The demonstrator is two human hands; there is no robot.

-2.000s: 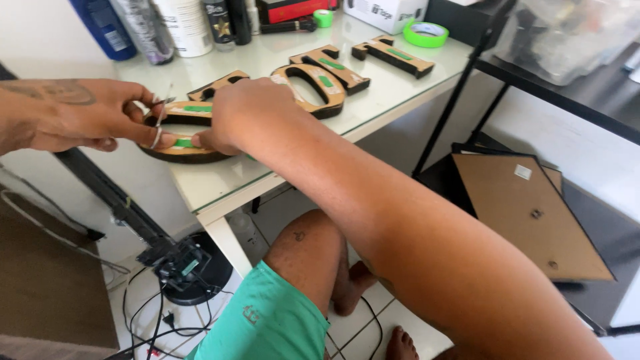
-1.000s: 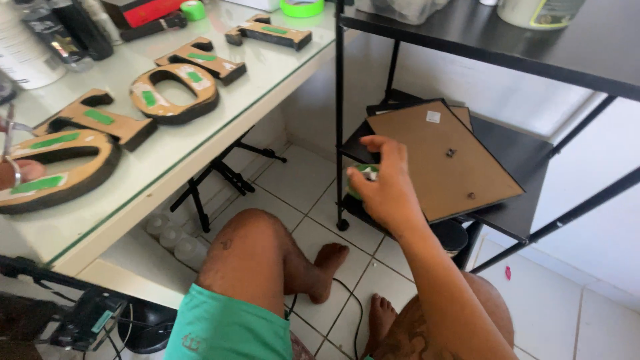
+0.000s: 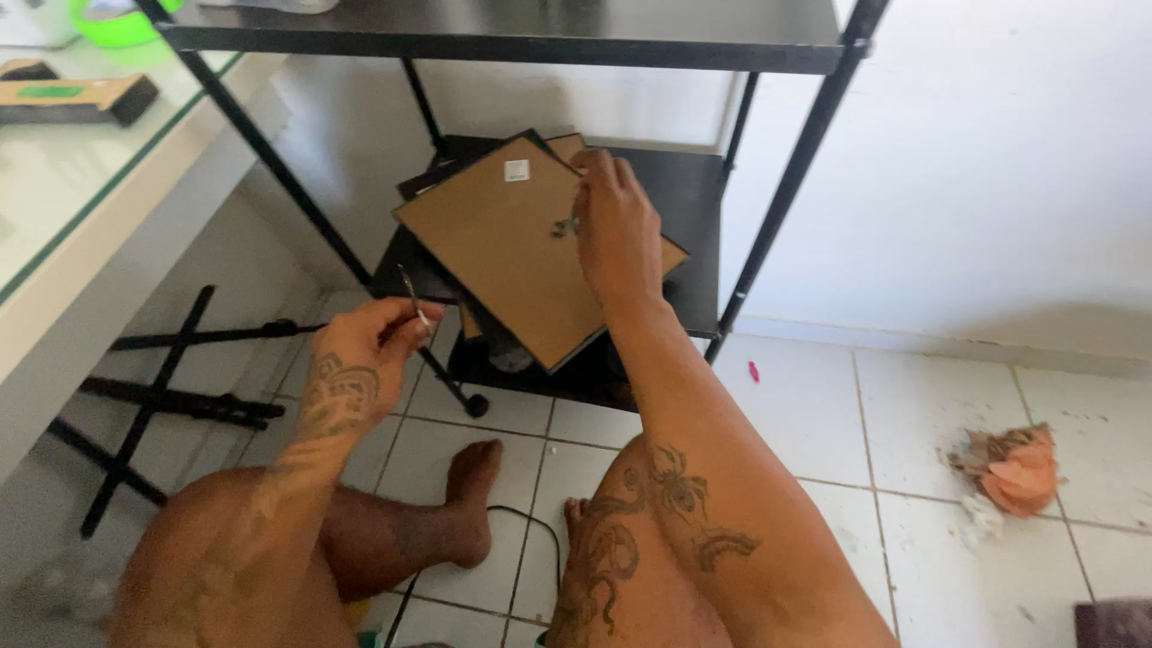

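My left hand (image 3: pixel 373 346), low in front of the shelf, grips a small pair of scissors (image 3: pixel 414 297), whose thin metal blade points up. Over the right side of a square brown backing board (image 3: pixel 504 243) is my right hand (image 3: pixel 621 216), its fingers bent down. A small dark or greenish bit shows by its fingertips; whether the hand holds it or the board cannot be told. The board bears a white sticker and lies tilted on other panels on the lower shelf. At the upper left, a brown-faced letter piece (image 3: pixel 67 97) with green tape lies on the glass-topped table.
The black metal shelf unit (image 3: pixel 504 49) stands ahead, its posts on both sides of my reach. The white table's edge (image 3: pixel 135 207) runs along the left, with a roll of green tape (image 3: pixel 117 27) on top. Black folding legs (image 3: pixel 180 396) stand below. Crumpled paper (image 3: pixel 1017 472) lies on the floor.
The view has swung right, from the table to the shelf. My right hand has left the letters and is now over the board. My left hand has moved off the table with the scissors.
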